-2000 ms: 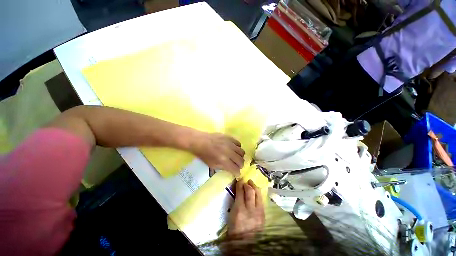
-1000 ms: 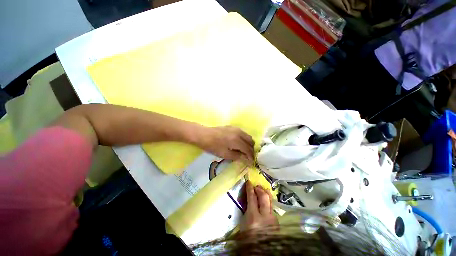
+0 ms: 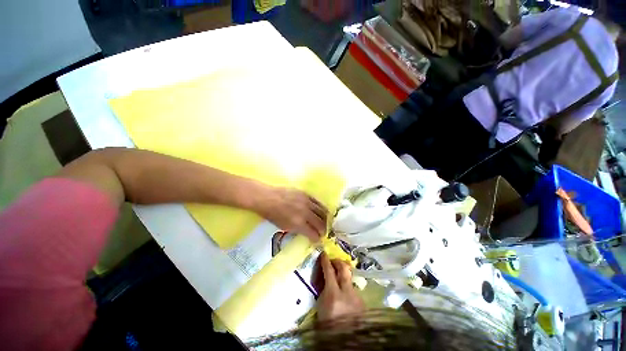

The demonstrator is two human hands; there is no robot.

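A large yellow lining panel (image 3: 165, 116) lies spread on the white tabletop, partly washed out by glare. A narrower folded yellow strip (image 3: 257, 286) runs from the front edge to the fingers. My left hand (image 3: 295, 211) presses on the gathered yellow fabric beside the sewing machine head. My right hand (image 3: 335, 284) pinches the fabric just below, its fingertips close to the left fingers. The white sewing machine (image 3: 384, 219) stands right of both hands. The needle and presser foot cannot be made out clearly. Hair covers part of the bottom edge.
Khaki panels with a brown patch (image 3: 65, 136) hang at the table's left. A red-edged carton (image 3: 384, 65) stands behind the table. A blue bin (image 3: 589, 206) is at the right. A person in a lilac top (image 3: 549, 68) is at upper right.
The camera view has shifted, showing more of the person and bin at right. Both hands remain at the fabric beside the machine, with only slight finger movement.
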